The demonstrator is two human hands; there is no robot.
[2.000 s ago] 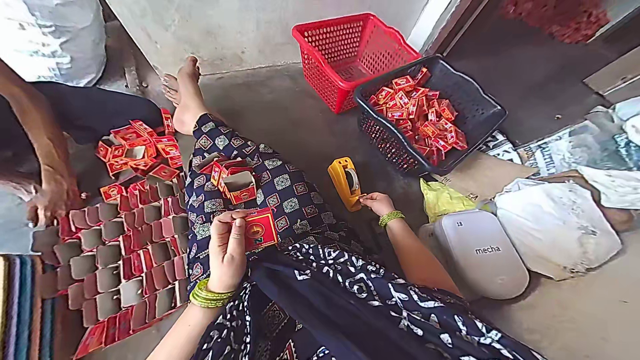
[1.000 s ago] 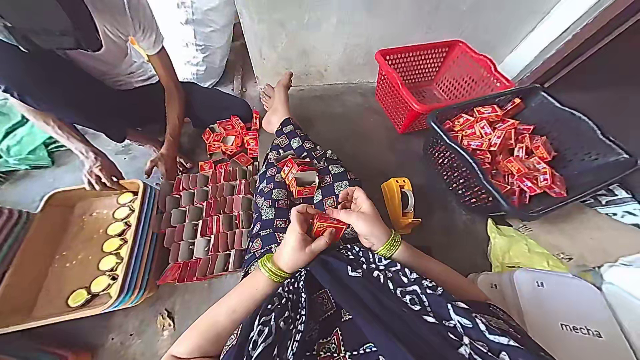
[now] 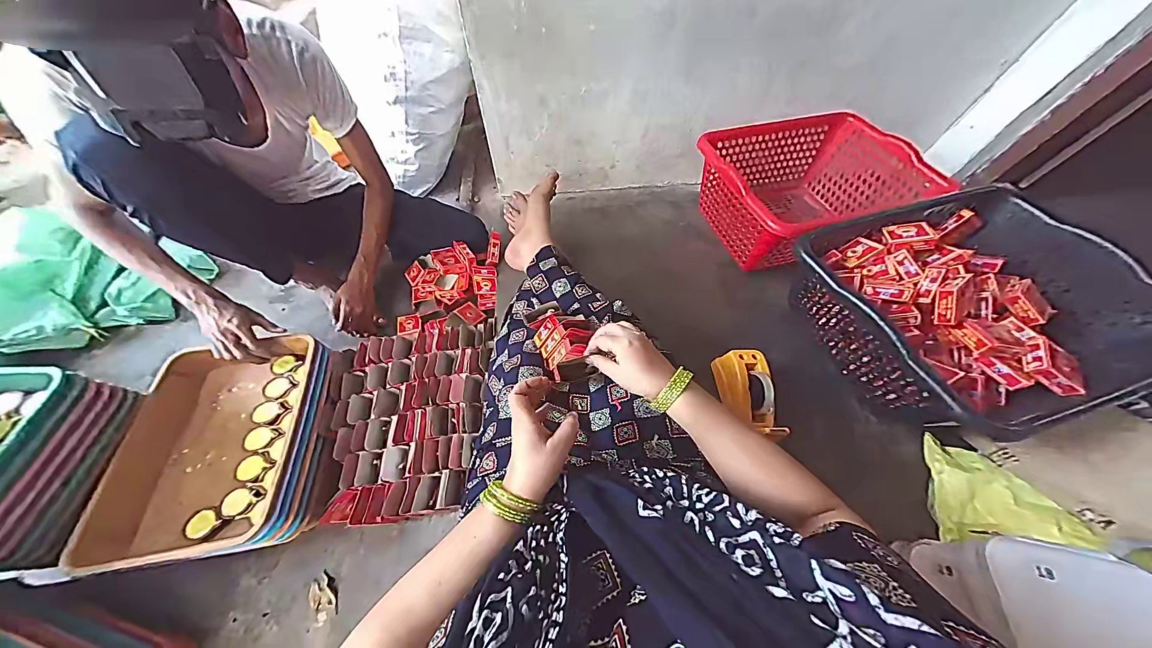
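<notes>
Small red cardboard boxes (image 3: 560,344) lie in a little pile on my patterned trouser leg. My right hand (image 3: 628,358) touches the near side of that pile with its fingertips; whether it grips a box is hard to tell. Just below, my left hand (image 3: 543,436) is held with thumb and fingers apart and nothing between them. To the left, rows of open red-and-grey box sleeves (image 3: 409,409) stand packed together on the floor, with more red boxes (image 3: 454,274) heaped behind them. A yellow tape dispenser (image 3: 745,391) lies right of my leg.
A black basket (image 3: 1098,270) holds many red boxes (image 3: 967,306), beside a red plastic basket (image 3: 814,171). At left, a co-worker's hand (image 3: 232,326) rests at a stacked tan tray (image 3: 171,432) holding yellow-topped round pieces (image 3: 261,438). A green plastic sheet (image 3: 67,279) lies behind.
The red box held between my hands a second ago is no longer seen there. My hands have parted, the right one now at the pile on my leg. The view has swung left since two seconds ago.
</notes>
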